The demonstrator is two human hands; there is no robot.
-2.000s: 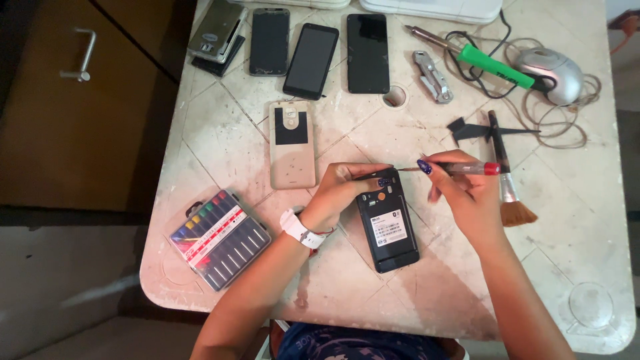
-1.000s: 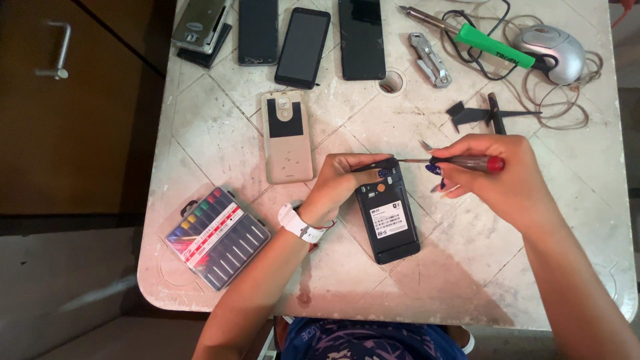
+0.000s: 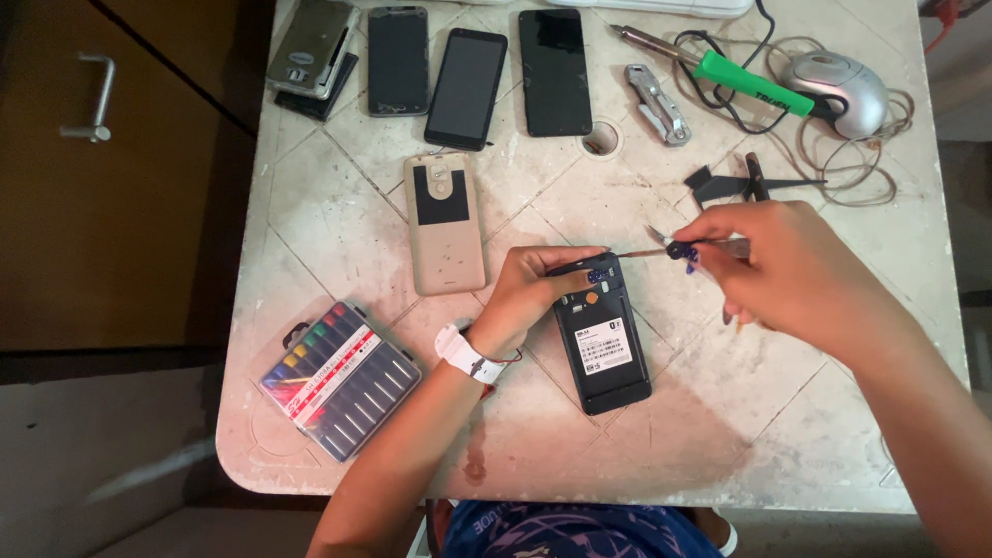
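Note:
A black smartphone with its back cover off [image 3: 612, 384] lies on the table, its label and inner frame showing. My left hand [image 3: 535, 291] grips the phone's top end, thumb on the frame and fingers along the top edge. In my right hand [image 3: 763, 267] is a thin screwdriver [image 3: 643, 253], its tip at the phone's top right corner. A second slim tool with a pointed blade [image 3: 657, 233] also sticks out from the right fingers. A beige phone back cover [image 3: 449, 260] lies left of the phone, apart from it.
Several phones [image 3: 465, 89] line the table's far side. A cased screwdriver set [image 3: 341, 380] lies at the left. Beyond my right hand are a folding multi-tool or knife [image 3: 657, 105], a green-handled soldering iron [image 3: 752, 84], a corded mouse [image 3: 841, 89] and a black brush [image 3: 728, 184]. The table has a round hole [image 3: 601, 139].
The screwdriver's red handle, visible earlier, is now hidden behind my right hand, which has turned. The tip stays at the phone's top corner. My left hand keeps its hold on the phone.

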